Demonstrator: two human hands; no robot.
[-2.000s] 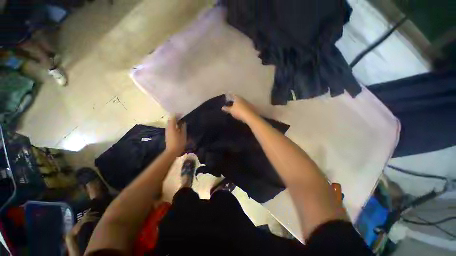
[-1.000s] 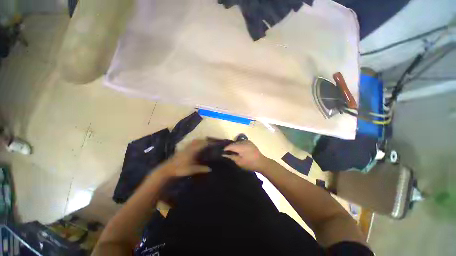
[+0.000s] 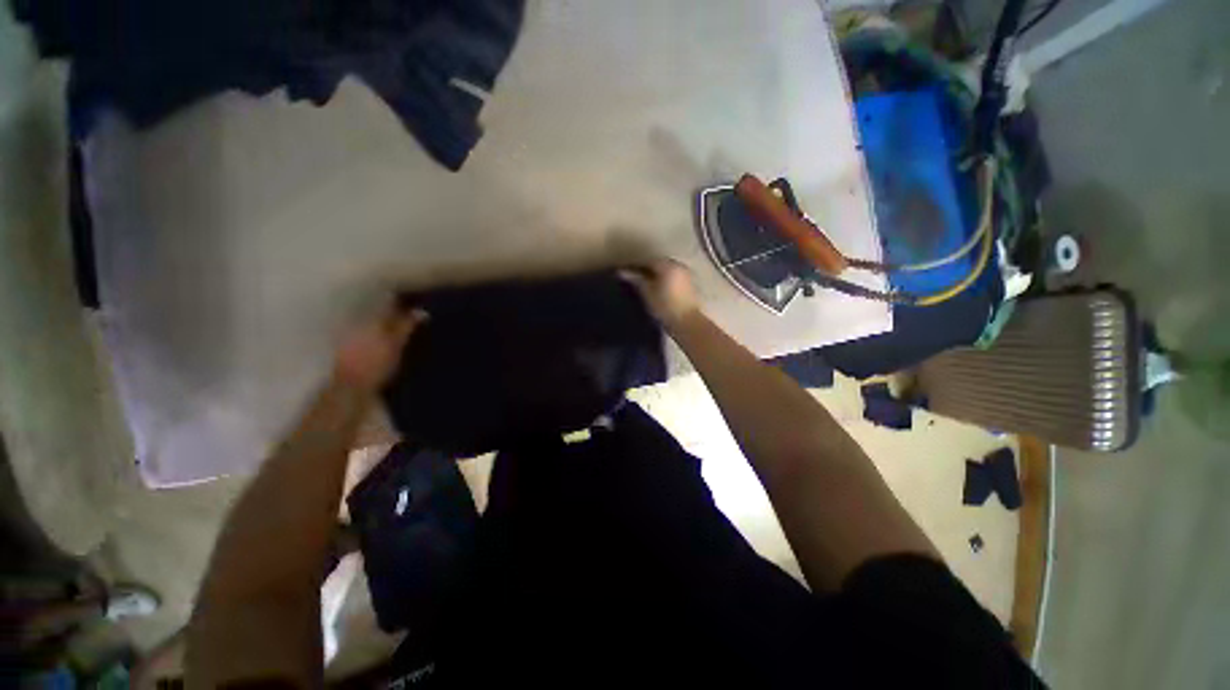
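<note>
A black garment piece (image 3: 526, 353) is stretched between my hands at the front edge of the pale pressing table (image 3: 594, 162). My left hand (image 3: 378, 351), somewhat blurred, grips its left upper corner. My right hand (image 3: 661, 294) grips its right upper corner. The piece merges with my black clothes at its lower edge. The steam iron (image 3: 762, 245) lies on the table to the right of my right hand, its orange-brown handle up and its hoses running right.
A heap of dark pieces (image 3: 297, 47) lies at the table's far left. A blue bin (image 3: 920, 175) stands at the right of the table. Dark cloth with a white label (image 3: 412, 526) hangs low at left. Black scraps (image 3: 991, 479) and a brown ribbed panel (image 3: 1032, 371) are at right.
The black piece has come up from near my body and is now spread between both hands at the table edge. The view has turned, so table and iron appear further left.
</note>
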